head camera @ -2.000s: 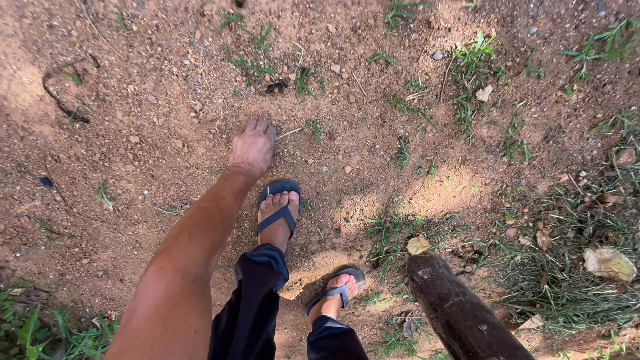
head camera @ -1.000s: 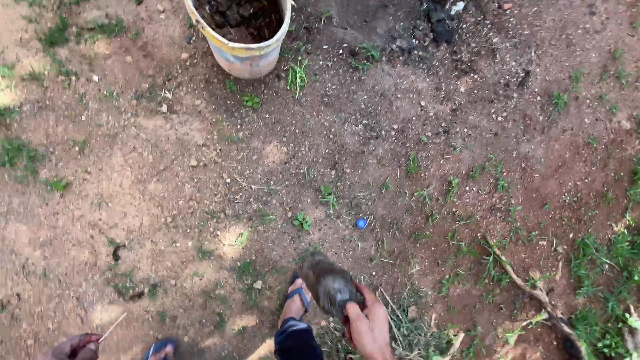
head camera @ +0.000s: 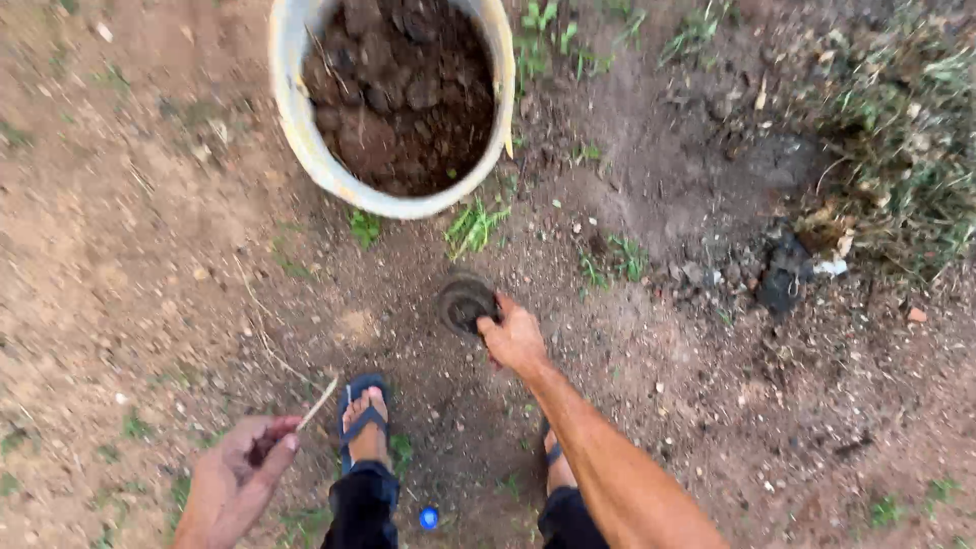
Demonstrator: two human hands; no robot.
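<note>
Between the thumb and fingers of my left hand [head camera: 244, 473], at the lower left, is a thin pale stick [head camera: 317, 404]. My right hand [head camera: 515, 333] grips the edge of a round, dark, blurred object [head camera: 463, 305] near the middle of the view, over the bare soil; its exact kind cannot be told. Above both hands stands a whitish plastic bucket [head camera: 389, 204] with a worn rim. Dark brown soil or dung-like clumps [head camera: 404, 99] lie inside it.
My sandalled feet [head camera: 364, 419] stand on the dirt below the bucket. A blue bottle cap [head camera: 428, 518] lies between them. At the right are a heap of dry grass [head camera: 900, 152] and a dark lump [head camera: 784, 274]. Small grass tufts [head camera: 476, 227] grow near the bucket.
The view has shifted, and the bucket is now more fully in sight. My right hand, beside my foot a second ago, now reaches forward with the dark object. My left hand still has the stick.
</note>
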